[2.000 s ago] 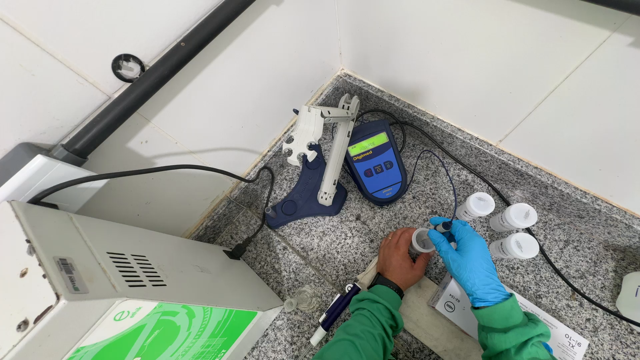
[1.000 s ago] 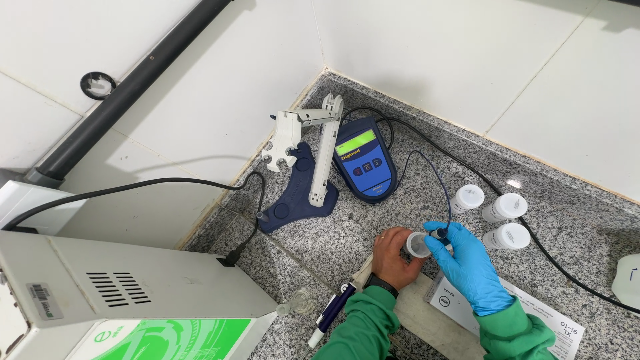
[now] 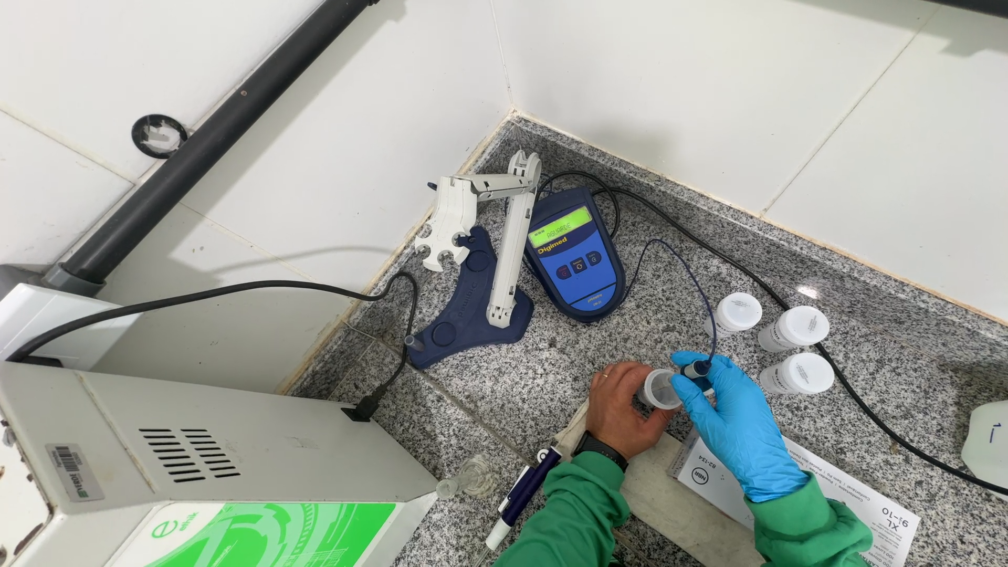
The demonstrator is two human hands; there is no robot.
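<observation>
My bare left hand (image 3: 622,409) holds a small clear plastic cup (image 3: 661,389) from its left side. In my right hand (image 3: 736,421), which wears a blue glove, is the dark cap of a cabled electrode probe (image 3: 696,370), right beside the cup's rim; the probe's lower end is hidden. Its thin cable runs to a blue Digimed benchtop meter (image 3: 579,256) with a lit green display. To the meter's left stands a white jointed electrode arm (image 3: 510,244) on a dark blue base (image 3: 472,315). Several white-lidded plastic jars (image 3: 799,373) stand right of my gloved hand.
A large beige instrument (image 3: 236,441) fills the lower left. Near my left sleeve lie a blue pipette pump (image 3: 528,496) and a glass flask (image 3: 472,476). A glove box (image 3: 835,496) and a cloth (image 3: 677,504) lie beneath my arms. A black cable crosses behind the jars; a translucent container (image 3: 988,441) stands far right.
</observation>
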